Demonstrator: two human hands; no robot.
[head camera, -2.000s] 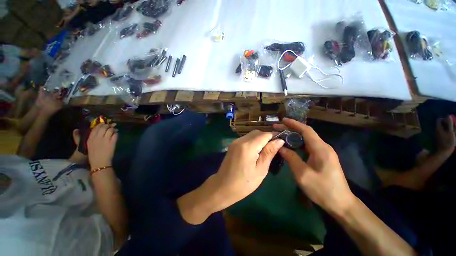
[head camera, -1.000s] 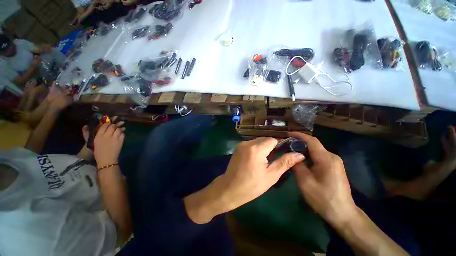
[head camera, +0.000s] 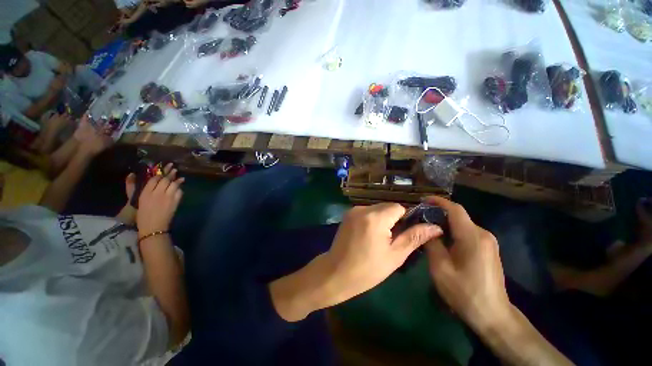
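Note:
A small black unit (head camera: 431, 214) with a round dark end is held between my two hands, above my lap and in front of the table's edge. My left hand (head camera: 372, 239) grips it from the left, with the thumb across its lower side. My right hand (head camera: 468, 268) holds it from the right, with fingers around the round end. Fingers hide most of the unit. A dark part below it is in shadow and cannot be told clearly.
The white-covered table (head camera: 336, 100) bears bagged cables (head camera: 516, 82), a white cable with adapter (head camera: 449, 109), a black pen-like stick (head camera: 423, 131) and short dark sticks (head camera: 277, 100). A wooden tray (head camera: 372, 193) and blue-capped object (head camera: 342, 172) sit below its edge. A seated person (head camera: 78, 286) is at left.
The whole view has shifted, so the table things appear further right and lower. Both hands still hold the black unit; its round end, more open to view earlier, is now partly covered by fingers.

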